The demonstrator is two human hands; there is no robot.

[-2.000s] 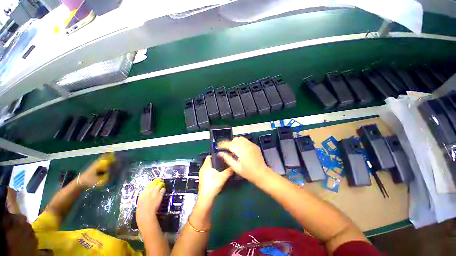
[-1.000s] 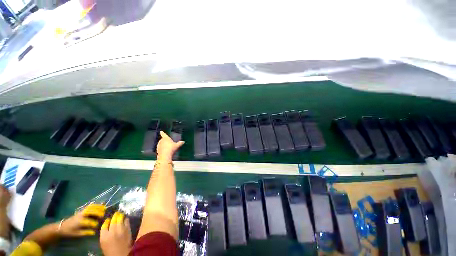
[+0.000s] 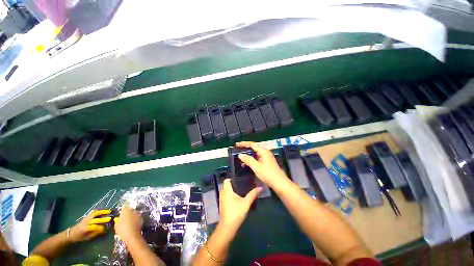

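Observation:
A black device unit [image 3: 243, 179] is held upright in front of me, its window end up. My left hand [image 3: 234, 203] grips its lower part from the left. My right hand [image 3: 264, 165] is at its upper end, with fingers over the window area; the fingertips partly hide it. More dark units [image 3: 325, 179] stand on the bench beside and behind my hands. Blue film pieces [image 3: 340, 176] lie among them on the tan cardboard sheet [image 3: 322, 228].
Units [image 3: 241, 120] stand in rows on the green belt behind a pale rail [image 3: 130, 167]. Tweezers [image 3: 390, 200] lie on the cardboard. A neighbour's yellow-tipped hands [image 3: 99, 223] work beside a clear parts tray [image 3: 195, 228]. White sheets [image 3: 416, 156] and a tray of units [image 3: 462, 140] are at right.
One second ago a maroon-sleeved arm reached over the belt; now both my hands are together on a unit above the bench. The view has tilted downward and shifted.

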